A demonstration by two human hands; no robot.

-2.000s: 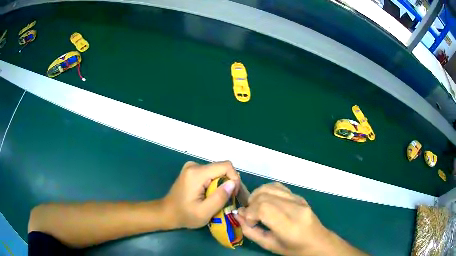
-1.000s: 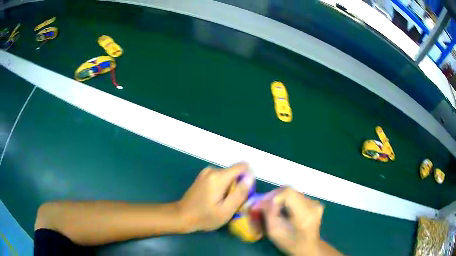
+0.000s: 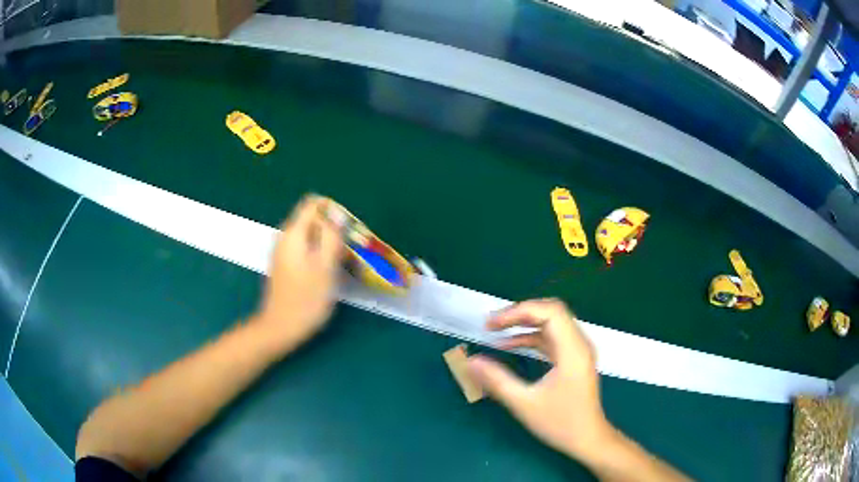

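Note:
My left hand (image 3: 306, 264) grips the end of a yellow car body shell (image 3: 396, 281) over the white rail. Its open side shows a blue part and some red; it is blurred. A small whitish blur is at its right side. My right hand (image 3: 546, 377) is over the rail and bench, fingers apart and empty. A small tan piece (image 3: 461, 374) is at its thumb tip; I cannot tell if they touch. Another yellow shell (image 3: 617, 229) with red wires lies on the belt, right of a flat yellow base plate (image 3: 569, 221).
The dark green belt (image 3: 424, 179) also carries another base plate (image 3: 250, 133) at the left and several shells and plates at both ends. The white rail (image 3: 659, 362) separates belt and bench. A cardboard box (image 3: 179, 14) is beyond the belt. A clear bag (image 3: 818, 438) is at bottom right.
The hands have parted. A shell now lies beside the middle base plate. The shell with the red lead has left its place on the belt's left; my left hand grips a shell. Belt items have shifted right.

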